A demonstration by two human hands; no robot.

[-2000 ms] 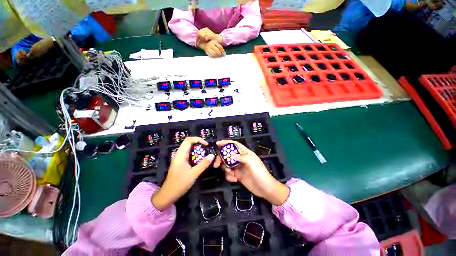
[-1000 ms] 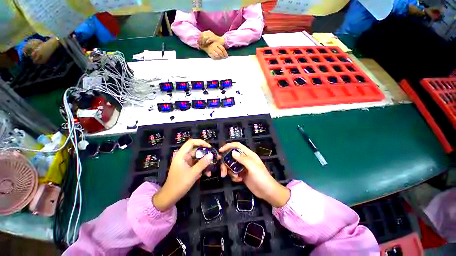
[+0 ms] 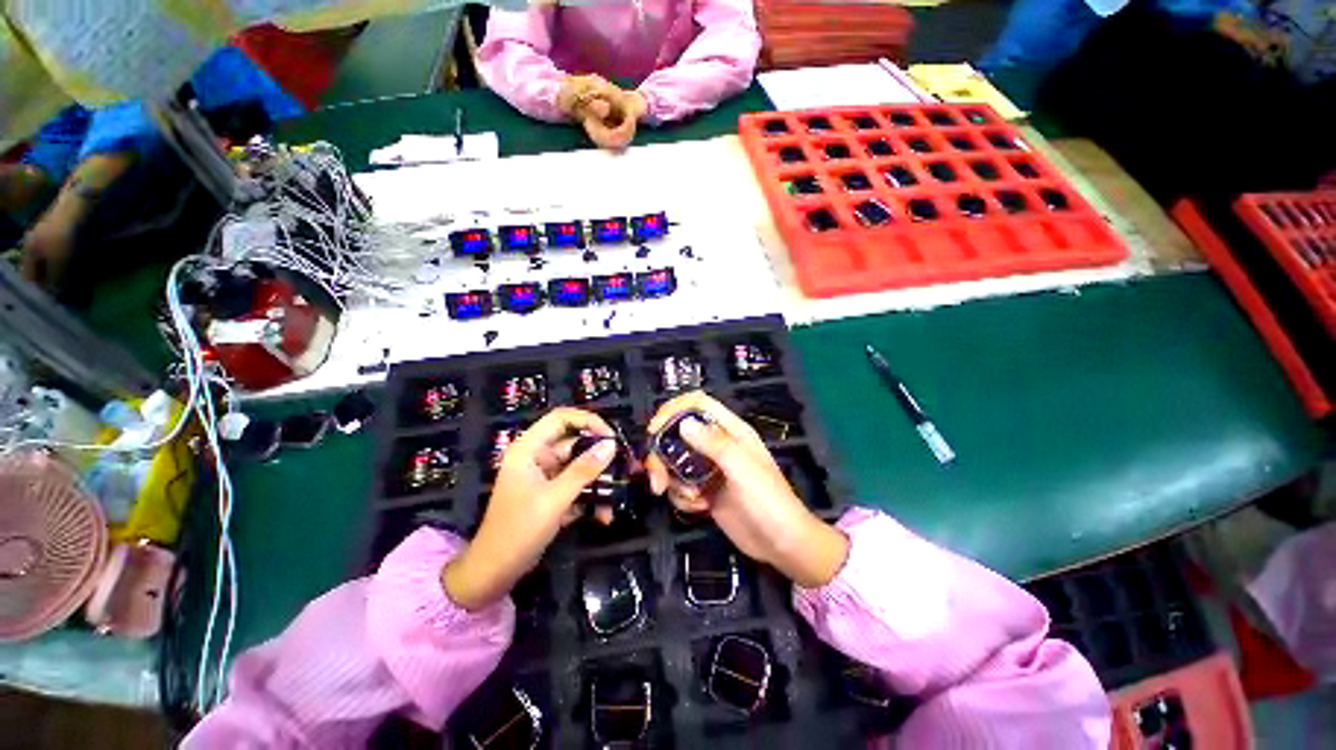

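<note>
My left hand (image 3: 531,495) holds a smartwatch (image 3: 598,451) without a strap, its screen dark, thumb on its face. My right hand (image 3: 737,484) holds another smartwatch (image 3: 689,448), also mostly dark with faint light marks, thumb on its face. The two watches are side by side and apart, above the middle of the black foam tray (image 3: 662,516). The tray's pockets hold more watches. Those in the back row have lit screens; those near me look dark. My hands hide the middle pockets.
Two rows of lit units (image 3: 567,235) stand on a white board (image 3: 703,191). A red tray (image 3: 952,264) with watches lies behind right, a pen (image 3: 910,405) right of the black tray. White cables (image 3: 315,220) and a pink fan (image 3: 44,542) are left. A person's hands (image 3: 604,110) rest across the bench.
The coloured icons seen on both held watches two seconds ago are gone; the screens now look dark. The view has shifted slightly. Both hands keep their hold.
</note>
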